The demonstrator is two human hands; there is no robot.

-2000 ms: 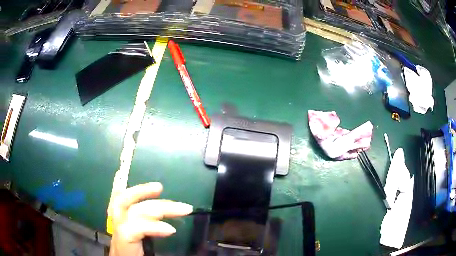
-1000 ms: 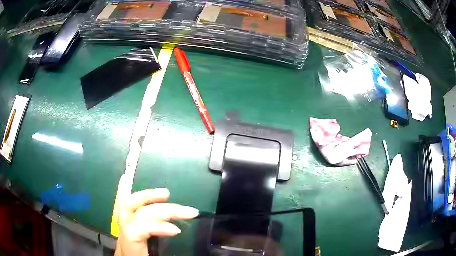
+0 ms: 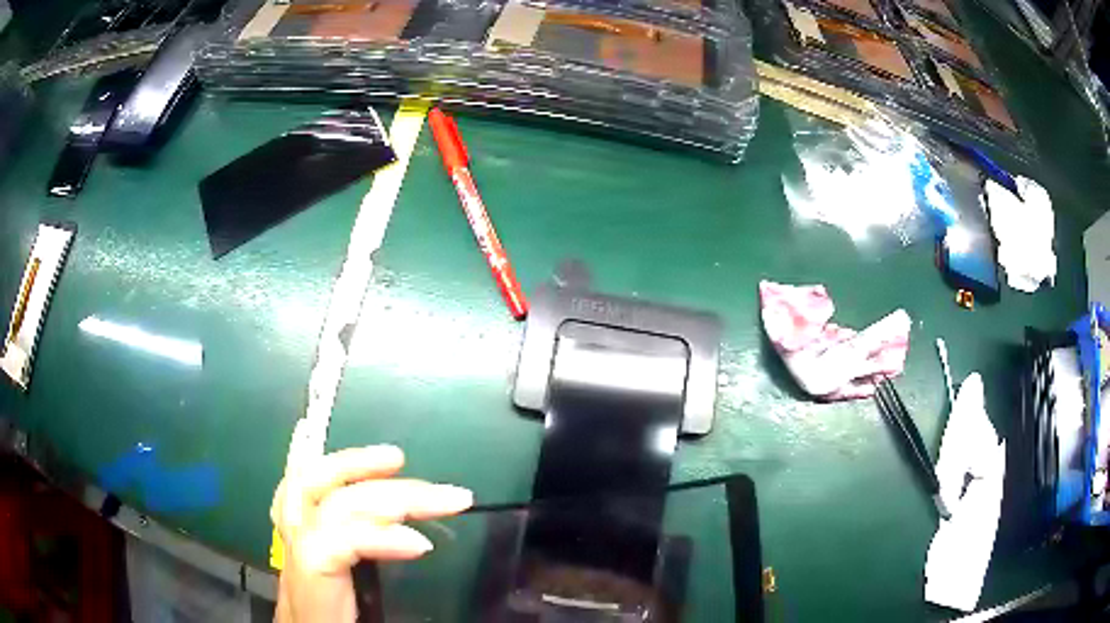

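My left hand [image 3: 353,523] is at the lower left, its fingers on the left side of a clear touch panel with a thin black border [image 3: 745,535]. The panel is held over the near part of the alignment jig [image 3: 527,377]. A glossy black screen [image 3: 609,426] lies lengthwise in the jig and shows through the panel. The panel's near edge is cut off by the picture. A small gold tab shows at its right side. My right hand is not in view.
A red marker pen [image 3: 481,219] touches or nearly touches the jig's far left corner. Clear blister trays [image 3: 487,85] stand at the back. Black film [image 3: 286,183] lies left. A pink-and-white cloth [image 3: 834,347], tweezers [image 3: 907,432] and a white wipe [image 3: 964,523] lie right.
The view has shifted slightly. The panel's far edge has moved a little up in the picture compared with one second ago. My left hand still holds its left side.
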